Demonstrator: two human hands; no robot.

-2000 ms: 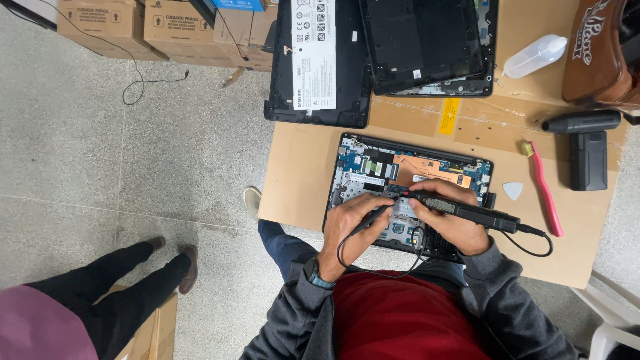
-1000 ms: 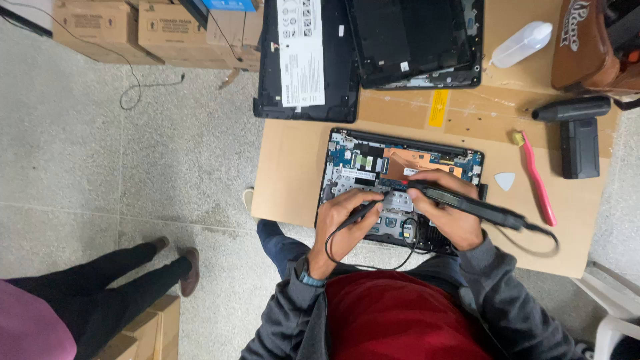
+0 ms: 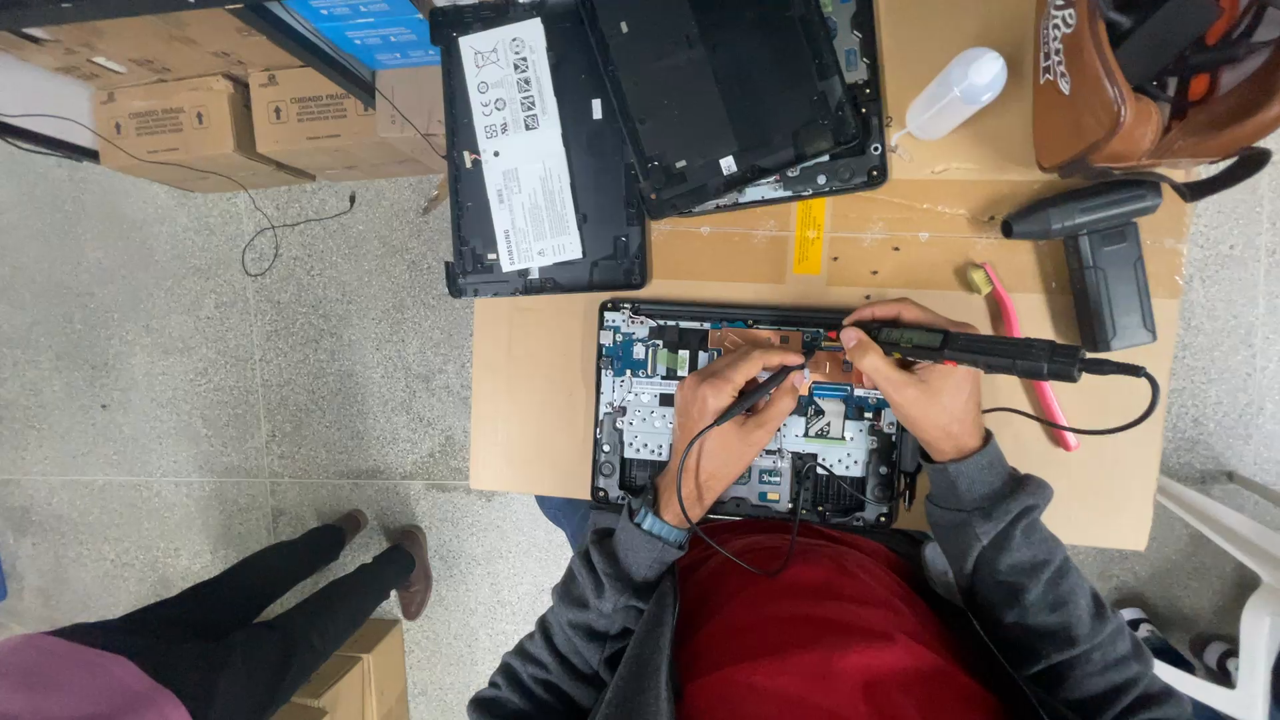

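An opened laptop base [image 3: 650, 420] lies on the cardboard-covered table, its boards and copper-coloured heat spreader exposed. My left hand [image 3: 735, 415] holds a thin black test probe [image 3: 750, 400] with its tip down near the copper area. In my right hand [image 3: 925, 385] is a black pen-type multimeter [image 3: 970, 350] with a small display; its red-marked tip points at the board close to the other probe. A black cable leaves the meter's right end, and the probe's lead loops down over the laptop's front edge. The fingers hide the exact contact points.
Behind the laptop lie a black cover with a white battery [image 3: 525, 150] and a second dark laptop part [image 3: 740, 90]. To the right are a clear bottle [image 3: 955, 95], a brown tool bag [image 3: 1090, 130], a black cordless tool [image 3: 1110, 270] and a pink brush [image 3: 1015, 320]. A person [image 3: 220, 610] stands at left.
Both hands, with the probe and the pen meter, have moved toward the back of the laptop, over the copper area. The view has shifted somewhat.
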